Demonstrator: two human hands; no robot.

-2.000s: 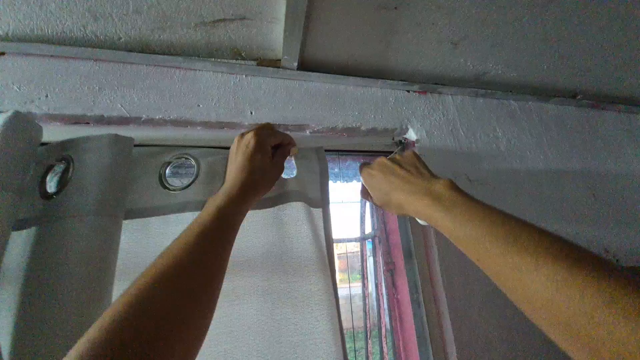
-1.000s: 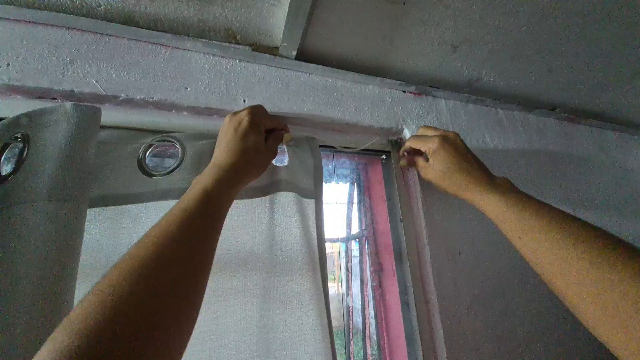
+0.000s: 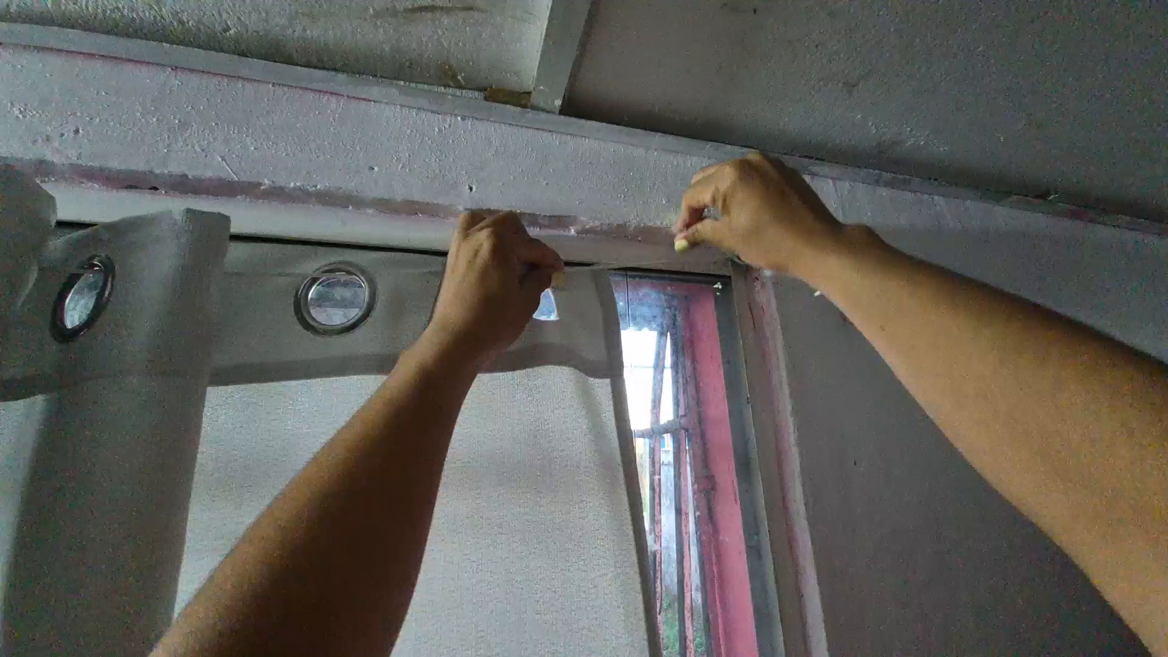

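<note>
A grey grommet curtain (image 3: 538, 493) hangs across the window. Near its top right corner, my left hand (image 3: 493, 274) pinches a thin pale cord (image 3: 607, 265) in front of the last metal grommet (image 3: 546, 307), which it partly hides. The cord runs rightward toward the window's upper corner. Farther right and a little higher is my right hand (image 3: 753, 214), thumb and fingertips brought together against the wall just above the window frame. Whether the cord reaches those fingertips is unclear. Another metal grommet (image 3: 335, 298) shows to the left of my left hand.
Beyond the curtain's right edge are window bars (image 3: 662, 429) and a pink window reveal (image 3: 721, 474). A rough painted wall (image 3: 301, 137) runs above, under ceiling panels (image 3: 867, 82) with a trim strip (image 3: 558, 55). A curtain fold (image 3: 109, 438) hangs at left.
My right hand has moved from the window's upper right corner up and left along the wall. My left hand stays by the last grommet. The view has shifted somewhat.
</note>
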